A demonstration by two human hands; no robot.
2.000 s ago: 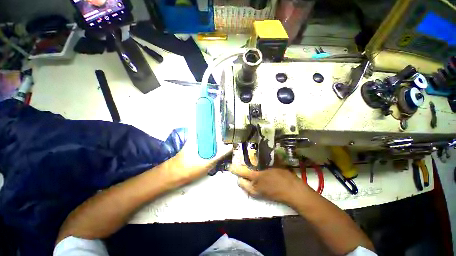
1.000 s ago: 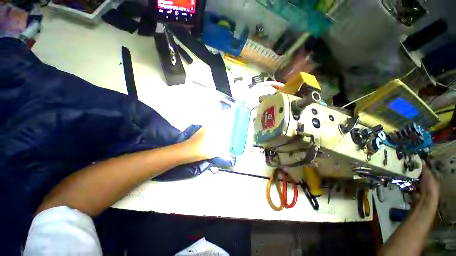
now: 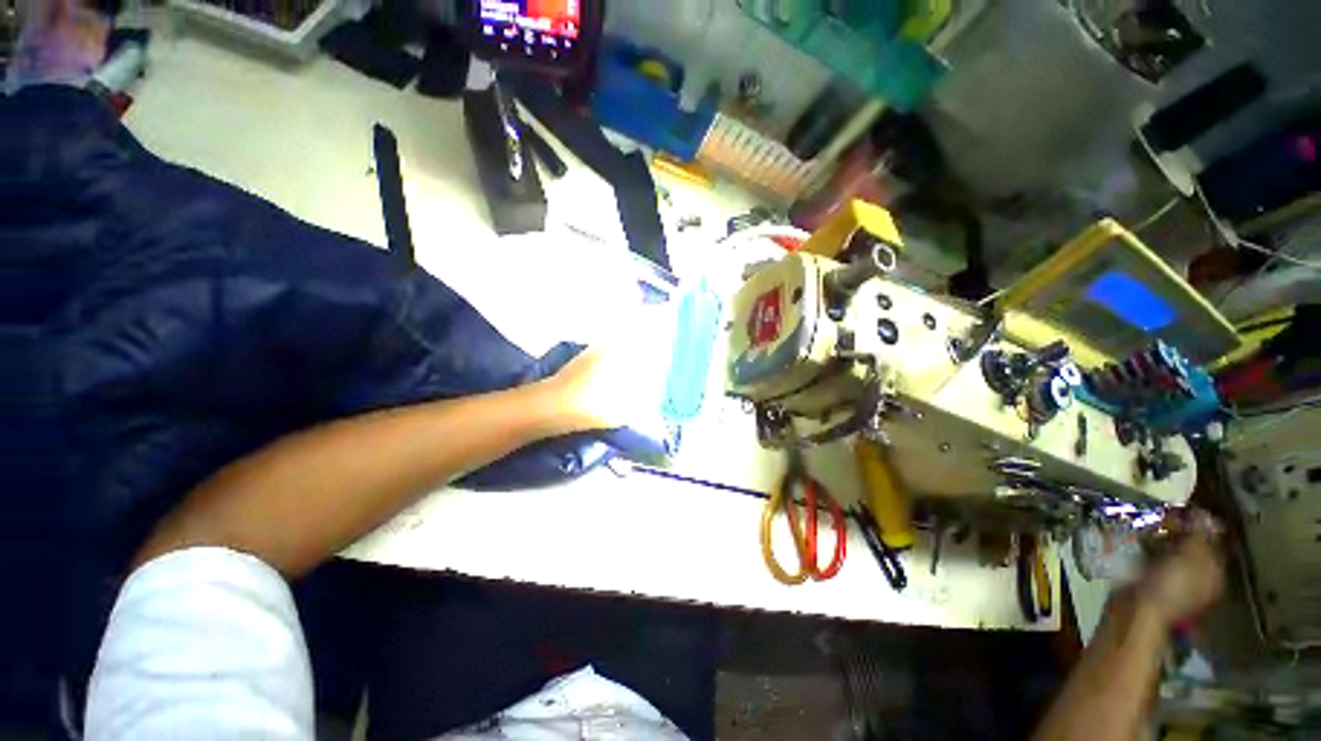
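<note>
The navy padded jacket [image 3: 275, 311] lies bunched on the left of the white table, its narrow end under the lamp. My left hand [image 3: 597, 391] rests on that end beside the light-blue lamp [image 3: 693, 348]; the glare washes out its fingers, so its grip is unclear. The cream sewing machine [image 3: 942, 384] stands to the right, with a red badge on its end. My right hand [image 3: 1181, 572] is blurred at the far right end of the machine arm; its fingers are not clear. A thin dark cord [image 3: 703, 482] runs from the cuff towards the scissors [image 3: 804, 533].
A yellow-handled tool [image 3: 884, 497] and orange-black handled pliers [image 3: 1033, 579] lie under the arm. A lit phone [image 3: 533, 26] stands at the back on a black stand [image 3: 503, 159]. A black strip [image 3: 391, 191] lies behind the jacket. A control panel [image 3: 1130, 300] stands behind the machine.
My right hand has left the needle area for the far right end of the machine. The view has turned right. The scissors and the dark cord now show; my left hand stays by the lamp.
</note>
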